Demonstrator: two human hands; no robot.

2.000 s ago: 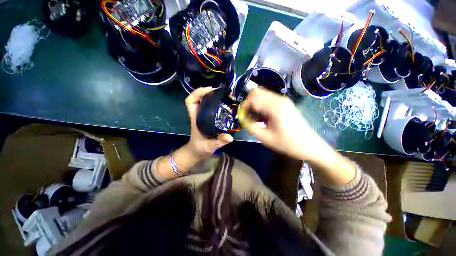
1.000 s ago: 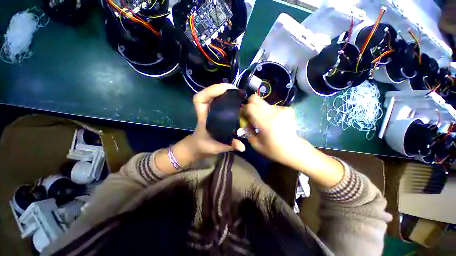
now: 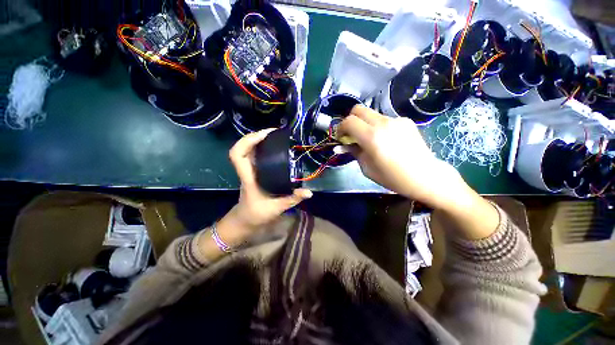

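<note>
My left hand (image 3: 254,178) holds a black front shell (image 3: 272,162) on edge near the bench's front edge, its open side turned to the right. Red, yellow and dark wire leads (image 3: 318,170) run out of the shell to my right hand. My right hand (image 3: 377,145) pinches the wires' far end at the fingertips; a small white plug and a yellow spot show there. A white camera housing (image 3: 332,108) with black interior stands open end up just behind my right fingertips, partly hidden by them. The circuit board inside the shell is barely visible.
Two units with boards and looped wires (image 3: 253,54) stand at the back left. Wired housings (image 3: 421,87) line the right. Heaps of thin white ties (image 3: 472,135) lie on both sides. Cartons (image 3: 40,222) with white housings are below the bench.
The shell has moved slightly left and turned with its open side to the right. My right hand has drawn away from it to the right and up, and the wires now stretch between them.
</note>
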